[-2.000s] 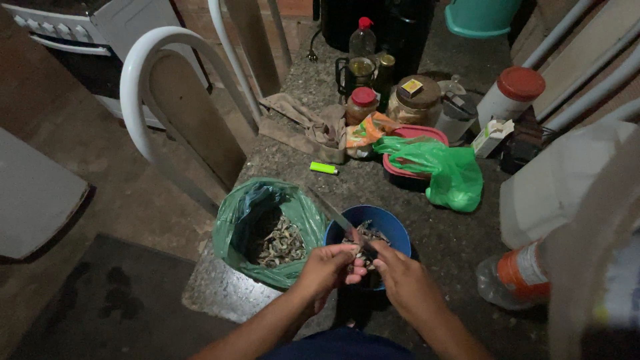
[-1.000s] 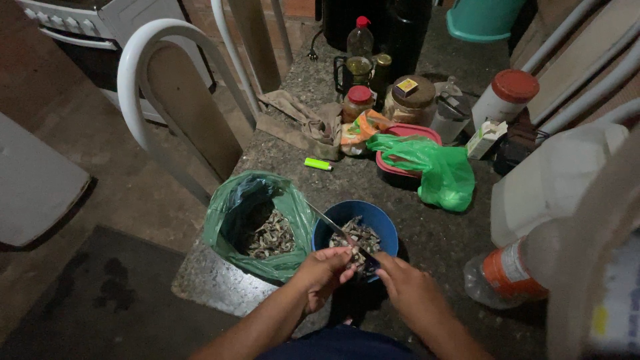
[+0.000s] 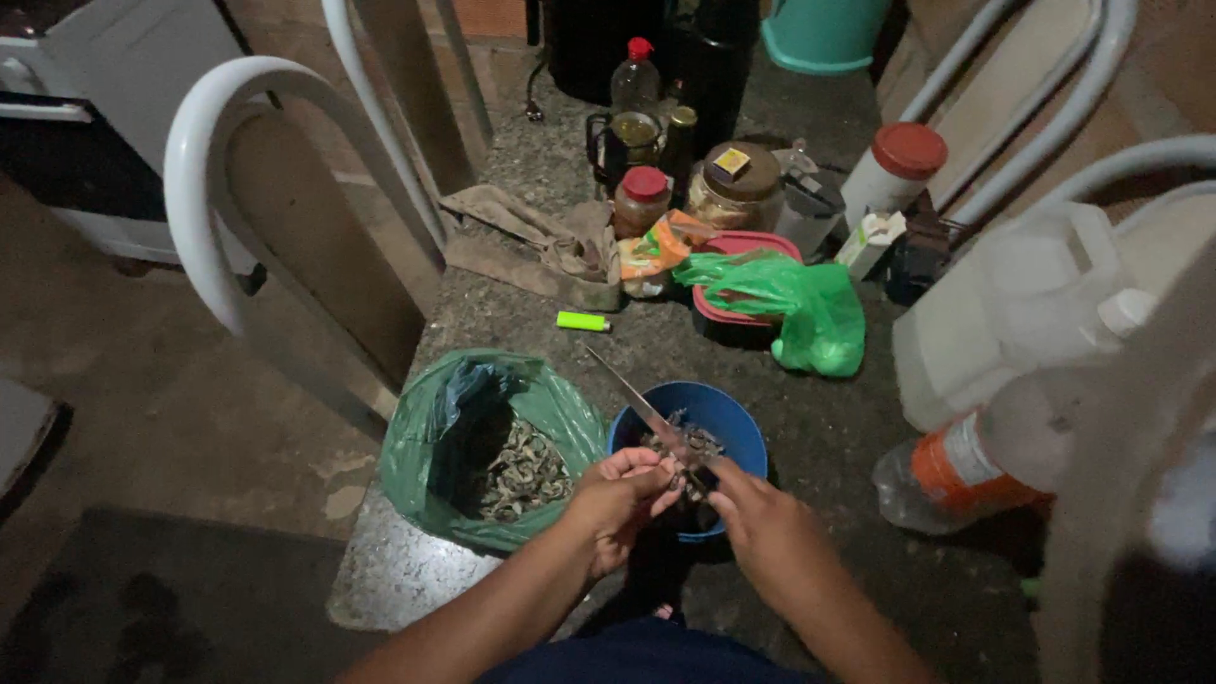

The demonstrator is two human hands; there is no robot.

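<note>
My right hand (image 3: 760,513) is closed on the handle of a knife (image 3: 638,401), whose blade points up and to the left. My left hand (image 3: 622,494) pinches a small piece, too small to name, against the blade's near end. Both hands are over the near rim of a blue bowl (image 3: 746,427) that holds many small greyish pieces (image 3: 698,442). Left of the bowl stands an open green plastic bag (image 3: 418,456) with small curled, pale grey pieces (image 3: 527,470) in it.
Behind the bowl lie a yellow-green lighter (image 3: 583,322), a cloth (image 3: 532,247) and a green bag (image 3: 822,323) on a red-rimmed container (image 3: 750,242). Jars stand farther back. At right are a plastic jug (image 3: 988,313) and a bottle (image 3: 959,470). Chairs (image 3: 195,190) flank the stone table (image 3: 399,570).
My hands remain over the blue bowl, with the knife in my right hand. The bag and the bowl have not plainly moved on the table.
</note>
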